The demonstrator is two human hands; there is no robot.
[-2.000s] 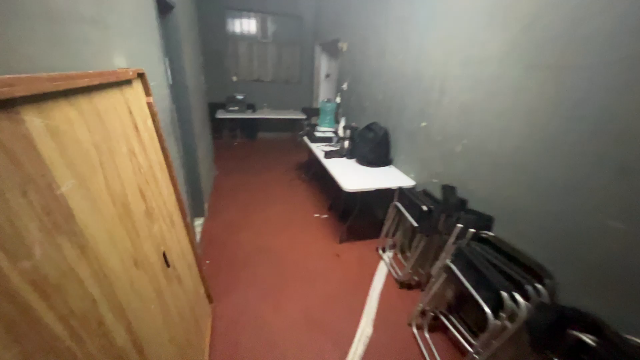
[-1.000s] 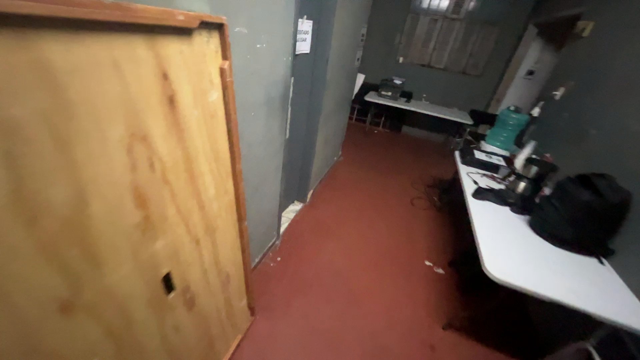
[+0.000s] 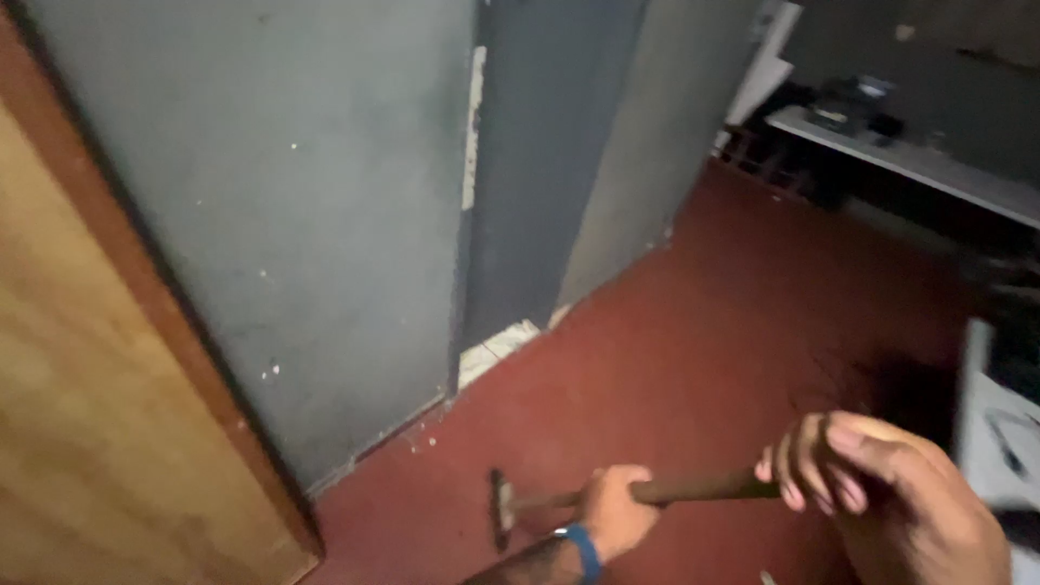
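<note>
My left hand (image 3: 619,510), with a blue band at its wrist, is closed around the brown handle of a long-handled broom or squeegee (image 3: 707,487). The tool's narrow dark head (image 3: 500,510) points left, low over or on the red floor; contact is not clear. My right hand (image 3: 886,475) is at the handle's upper end, at the right, with its fingers curled. Blur and the fingers themselves hide whether it grips the handle.
At the left stands a wooden panel (image 3: 106,349) with a reddish frame. Beyond it are a grey wall (image 3: 325,203) and a doorway with a pale threshold (image 3: 497,349). A white table (image 3: 1003,431) edges in at right; another table (image 3: 902,154) with objects stands at the back.
Both hands and the long-handled tool have come into view; earlier frames show neither. The view has swung left and down, so the folded chairs and the black bag are out of sight.
</note>
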